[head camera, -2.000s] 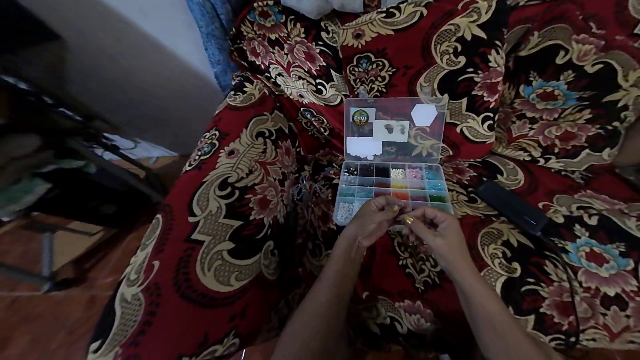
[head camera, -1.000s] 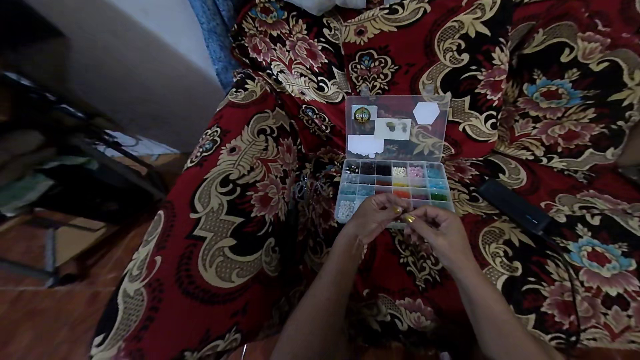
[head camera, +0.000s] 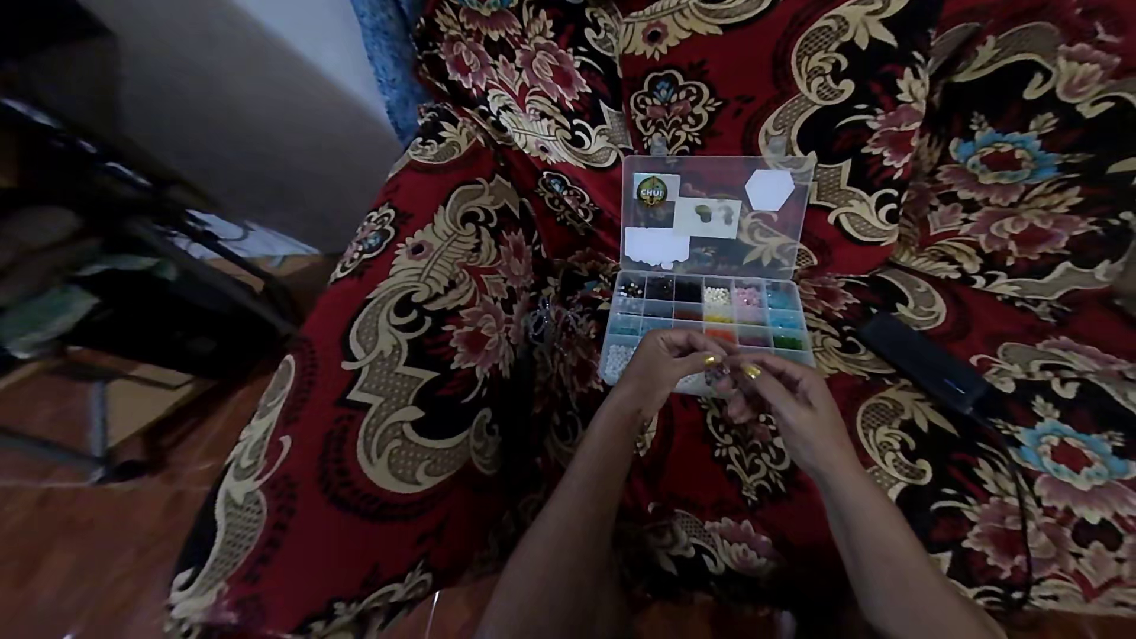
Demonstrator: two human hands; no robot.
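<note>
A clear plastic compartment box (head camera: 612, 321) of colored beads lies on the sofa, its transparent lid (head camera: 714, 257) raised behind it. Over the front edge of the box, my left hand (head camera: 672, 362) pinches a small, thin item too blurred to name. My right hand (head camera: 783, 390) is close beside it at the right, its fingers closed on the same small item. Both thumbnails are painted gold. The hands hide part of the front compartments. White beads (head camera: 619, 358) show left of my left hand, and green beads (head camera: 787, 342) lie in a compartment above my right hand.
A black rectangular device (head camera: 923, 362) with a cable lies right of the box. Clear strands or a crumpled clear item (head camera: 555, 324) rest at its left. Red floral fabric (head camera: 426, 355) covers the sofa. A dark metal-framed stand (head camera: 98, 408) is at the far left.
</note>
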